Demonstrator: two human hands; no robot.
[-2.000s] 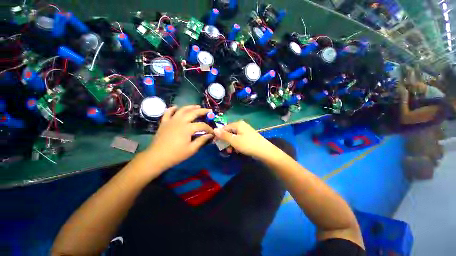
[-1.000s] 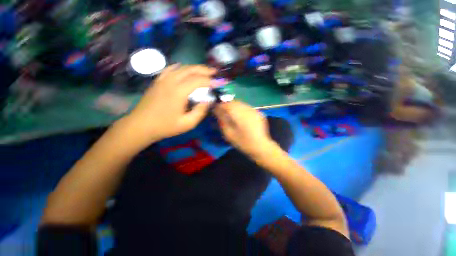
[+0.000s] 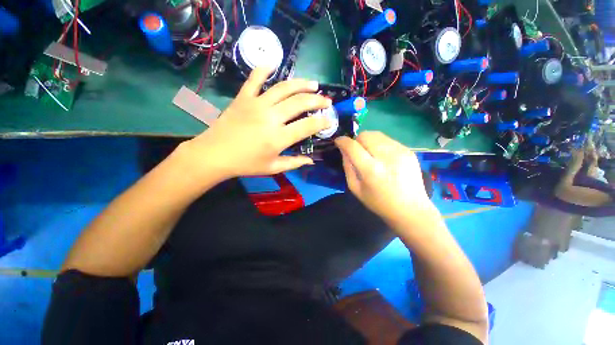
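A black speaker housing [image 3: 332,89] lies at the near bench edge under my left hand. A silver-white round driver [image 3: 328,124] shows in it between my fingers. A blue cell [image 3: 350,106] with a pink-red end and a small green circuit board [image 3: 360,121] are at its right side. My left hand [image 3: 270,128] is spread over the housing and grips it from the left. My right hand [image 3: 384,168] is at the housing's lower right, with thumb and fingertips together; what they pinch is too small to tell.
Part-built units with drivers [image 3: 261,48], blue cells [image 3: 157,34] and red wires crowd the green bench [image 3: 135,108]. A grey-beige strip [image 3: 195,106] lies left of my left hand. A red and blue stool [image 3: 275,195] is below the edge. A person's arm [image 3: 584,182] is at far right.
The view has shifted and come closer to the bench. My left hand now lies spread over the housing, whose driver shows between the fingers. My right fingertips have moved to its lower right side.
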